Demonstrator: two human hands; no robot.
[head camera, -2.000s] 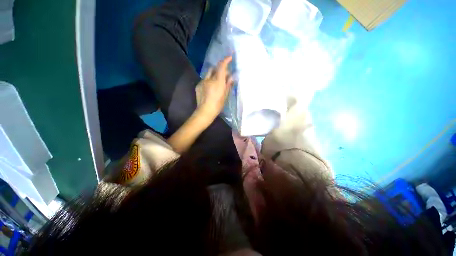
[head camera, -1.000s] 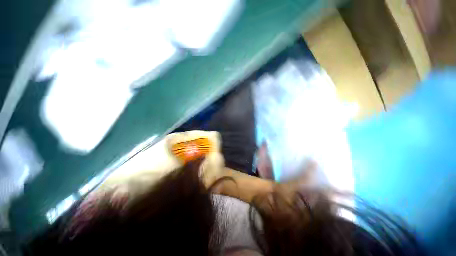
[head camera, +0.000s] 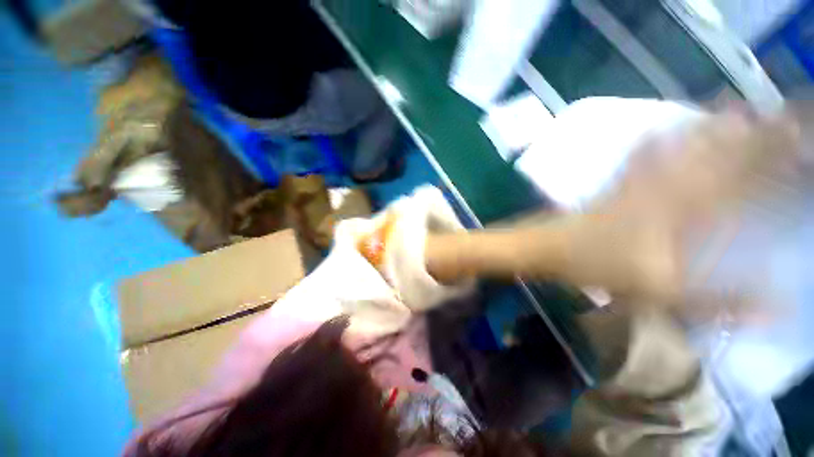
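My left hand (head camera: 652, 219), at the end of the sleeve with the orange patch, stretches to the right over the green table (head camera: 437, 116). It is blurred and overlaps the edge of bright white sheets or trays (head camera: 598, 147); whether it grips them is unclear. A pale bluish-white thing, perhaps a plastic bag with trays (head camera: 768, 357), is at the lower right. A skin-coloured blur beside it may be my right hand (head camera: 745, 308), but its fingers and any grip are not clear.
A closed brown carton (head camera: 210, 286) stands at the lower left on the blue floor (head camera: 53, 268). Brown paper or bags (head camera: 143, 134) lie behind it. A person in dark clothes (head camera: 259, 54) is at the table's near side. More white pieces (head camera: 500, 45) lie on the table.
The view has swung from the floor and bag to the table and cartons. My left hand, earlier low beside the clear bag, now extends right over the table.
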